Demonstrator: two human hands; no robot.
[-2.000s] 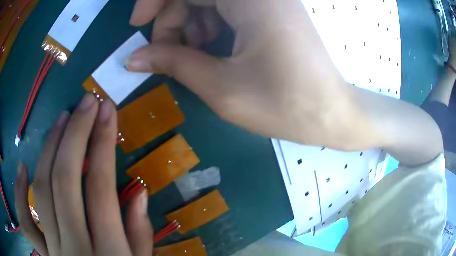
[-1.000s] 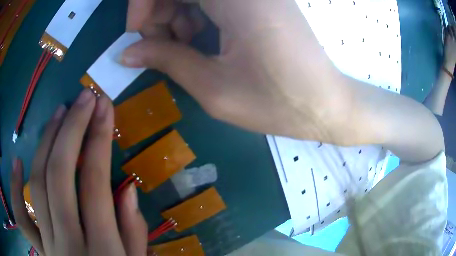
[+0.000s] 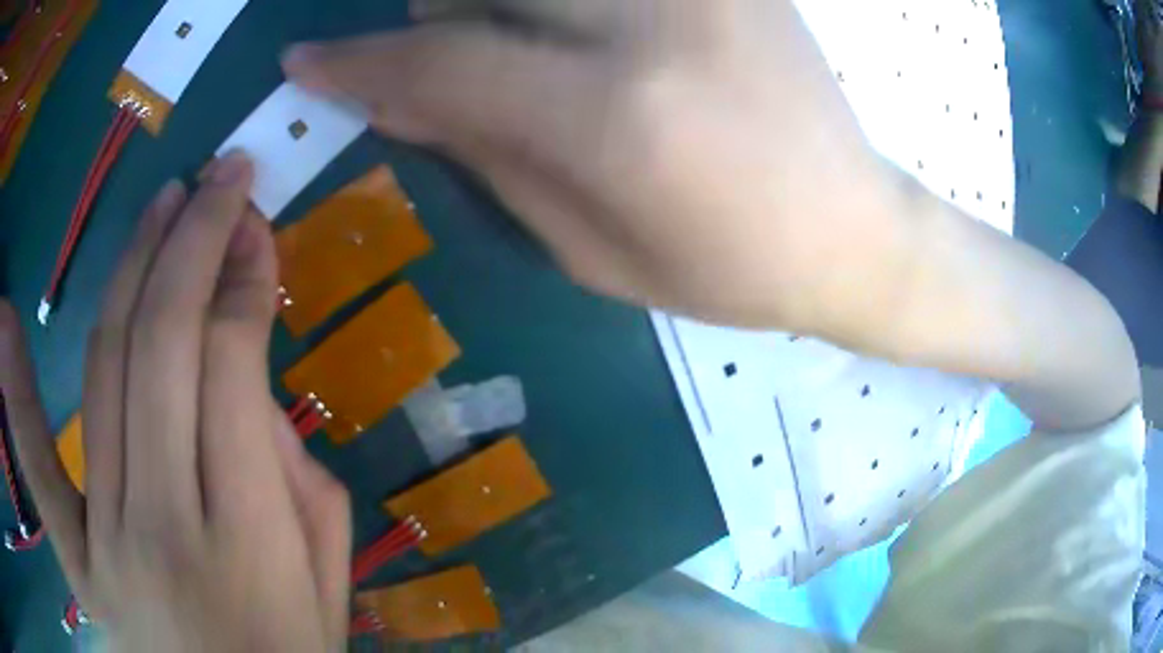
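A white label (image 3: 291, 138) with a small dark square window lies over an orange circuit piece at upper left; the piece's wire end is mostly under my left fingertips. My left hand (image 3: 204, 383) rests flat with fingers spread, fingertips on the label's lower left end. My right hand (image 3: 612, 166) reaches in from the right, its fingertips at the label's upper right edge; whether it grips the label cannot be told. Below lie several bare orange pieces (image 3: 373, 361) with red wires, partly hidden by my left hand.
A labelled piece (image 3: 191, 36) with red wires and a white connector lies at the upper left. Label sheets (image 3: 835, 440) lie under my right forearm. A clear tape patch (image 3: 485, 404) is stuck to the green mat. Another person's arm shows at the right edge.
My right thumb has moved off the label's middle towards its upper edge, uncovering the window. My left fingertips have moved up slightly onto the label's end. The view has shifted a little.
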